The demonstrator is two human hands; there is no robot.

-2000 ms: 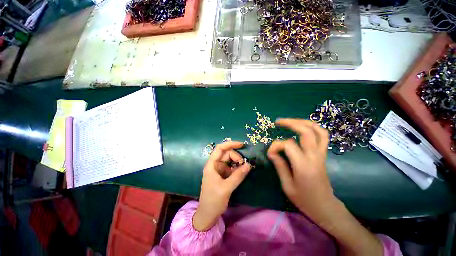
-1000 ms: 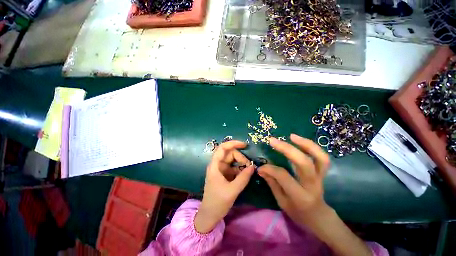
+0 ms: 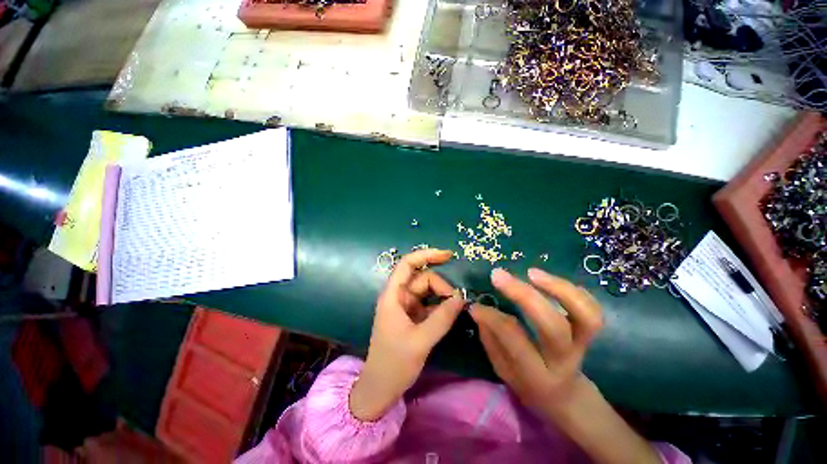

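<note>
My left hand (image 3: 413,313) and my right hand (image 3: 535,340) meet by their fingertips over the green bench near its front edge. Between them they hold a small ringed metal fitting (image 3: 465,297), mostly hidden by the fingers; a thin dark ring shows beside the right fingertips. Tiny gold pieces (image 3: 487,234) lie scattered just beyond the hands. A heap of ringed metal fittings (image 3: 635,246) lies to the right. A few rings (image 3: 387,260) lie beside my left hand.
An open record book (image 3: 204,217) lies over yellow paper (image 3: 82,204) at left. Paper slips with a pen (image 3: 725,294) lie at right, by a pink-orange tray (image 3: 757,186). A clear tray (image 3: 544,127) and another pink-orange tray (image 3: 317,18) stand beyond. A red crate (image 3: 218,381) is below left.
My right hand has come from above the gold pieces to meet the left at the fitting, and its fingertips stay there. The view has shifted, so bench items sit a little differently.
</note>
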